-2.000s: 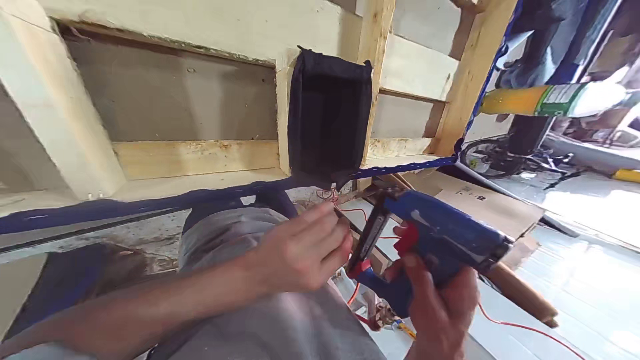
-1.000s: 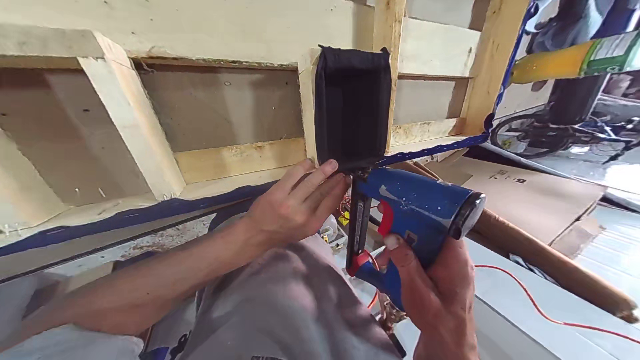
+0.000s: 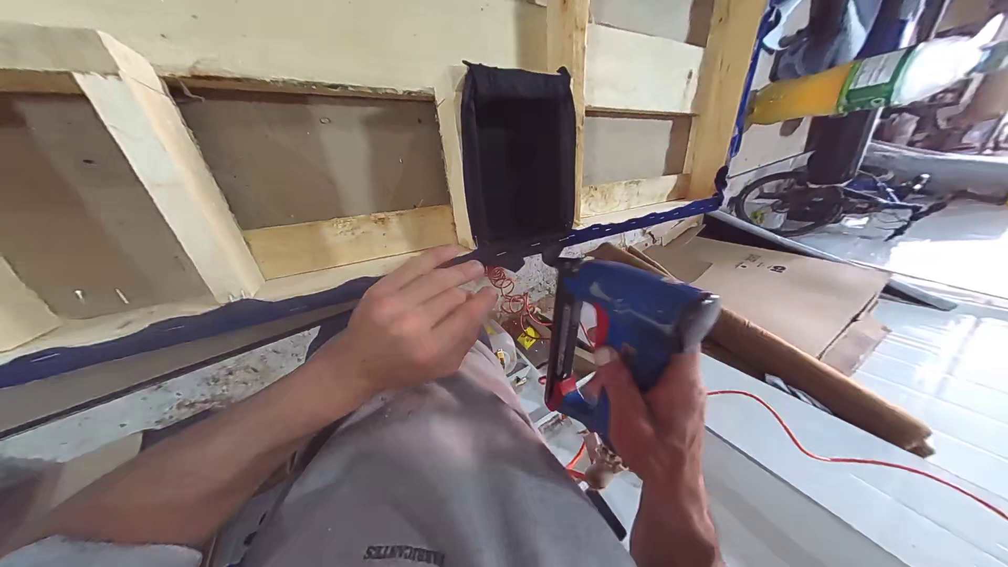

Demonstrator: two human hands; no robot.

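Observation:
My right hand (image 3: 657, 417) grips a blue pneumatic staple gun (image 3: 638, 315), its nose at the fabric edge just below a black fabric-lined opening (image 3: 520, 157). My left hand (image 3: 421, 315) lies at the frame's lower rail, left of the gun, with its fingers on the fabric edge; whether it pinches the cloth is hidden. Dark blue fabric (image 3: 315, 297) runs along the wooden furniture frame's (image 3: 354, 240) lower edge, with staples in it. The black lining sits between two wooden uprights.
Flattened cardboard (image 3: 780, 291) and a long cardboard roll (image 3: 819, 386) lie at the right. A red air hose (image 3: 850, 460) crosses the white surface. A bottle with orange contents (image 3: 799, 90) shows at upper right, above a bicycle (image 3: 795, 201). Coiled red tubing (image 3: 512, 295) hangs below the frame.
The staple gun has gone from a tilted position two seconds ago to its nose at the fabric edge. My left hand has moved from beside the nose to the left along the rail.

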